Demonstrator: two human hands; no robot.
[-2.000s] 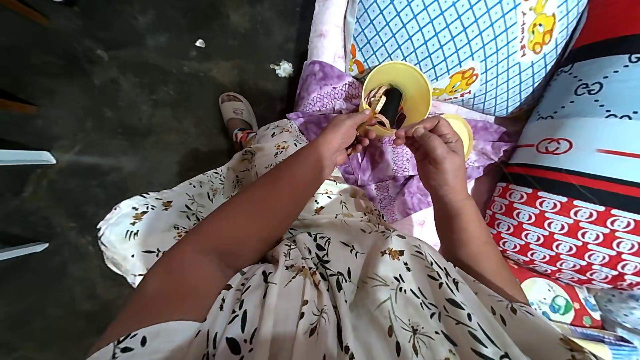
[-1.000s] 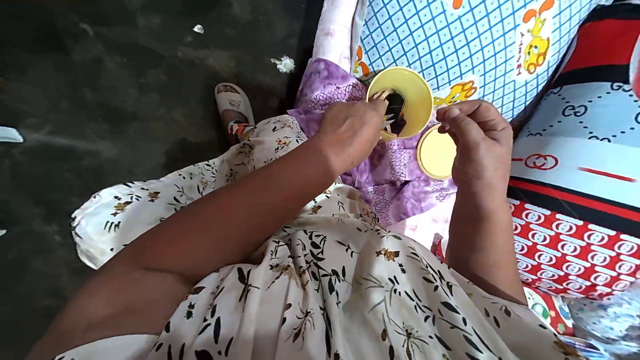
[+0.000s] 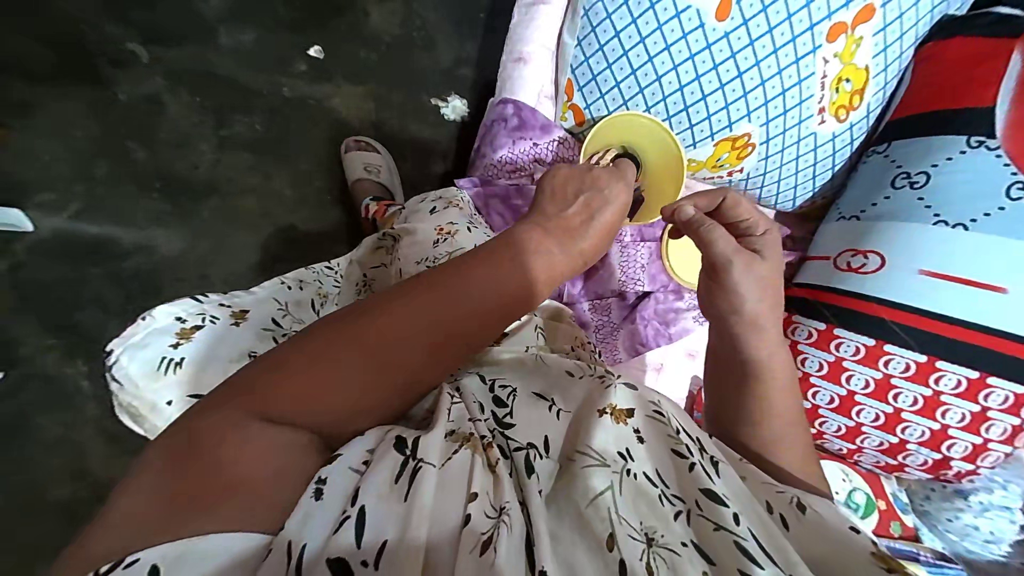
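A round yellow tub (image 3: 668, 164) stands on purple patterned cloth (image 3: 512, 144), with dark and light items partly visible inside. My left hand (image 3: 584, 204) reaches over its near left side, fingertips inside among the items; whether they grip anything is hidden. To the right of the tub, my right hand (image 3: 732, 236) is raised with thumb and index finger pinched together. Whether something thin is between those fingertips cannot be told. Partly behind that hand lies a round yellow lid (image 3: 682, 260) on the cloth.
A blue checked pillow (image 3: 768, 88) with cartoon figures lies behind the tub. At the right are a large black, red and white patterned bundle (image 3: 936, 248) and a clear plastic bag (image 3: 972, 512). White scraps (image 3: 452, 107) lie on the dark floor beside a sandalled foot (image 3: 372, 168).
Two seconds ago my hands were close together at the tub's near edge. My right hand has since moved away to the right, and my left hand now reaches into the tub.
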